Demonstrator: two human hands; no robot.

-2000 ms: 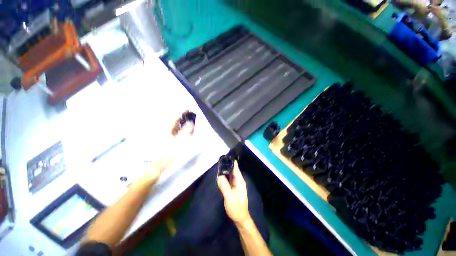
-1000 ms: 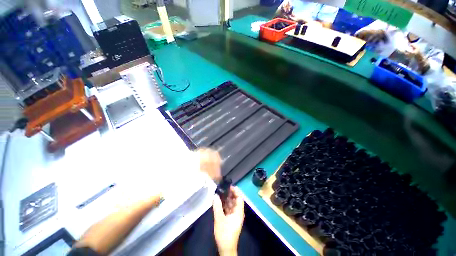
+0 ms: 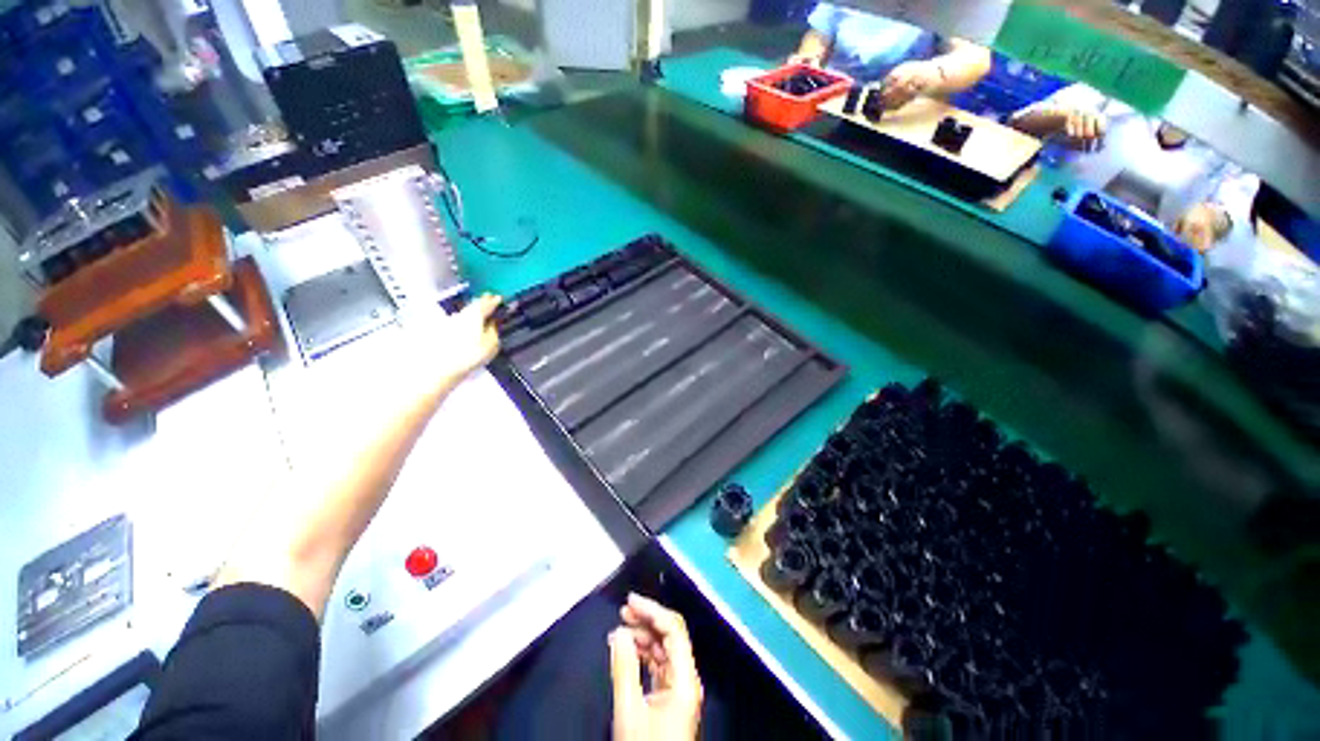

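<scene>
My left hand [image 3: 482, 330] reaches out over the white top to the far left corner of the black plastic tray [image 3: 637, 413]. Its fingertips are small and blurred against dark shapes, so I cannot tell whether it holds a part. Black parts [image 3: 586, 278] lie along the tray's far edge; its long channels show no parts. My right hand [image 3: 659, 669] is low in front of me, fingers loosely curled and apart, empty. Many black housings [image 3: 999, 579] stand massed on a cardboard sheet [image 3: 825, 637]. One black housing [image 3: 731, 507] stands alone beside them on the green bench.
An orange-brown fixture [image 3: 159, 311] stands at the left with a silver plate [image 3: 339, 308] beside it. A red emergency stop [image 3: 421, 560] and start button [image 3: 358, 598] are near my left forearm. Beyond the dark conveyor are red [image 3: 796, 94] and blue [image 3: 1126, 249] bins and other workers' hands.
My left hand has moved from beside my right hand to the tray's far left corner. The dark part seen at my right hand is no longer there, and its fingers have opened.
</scene>
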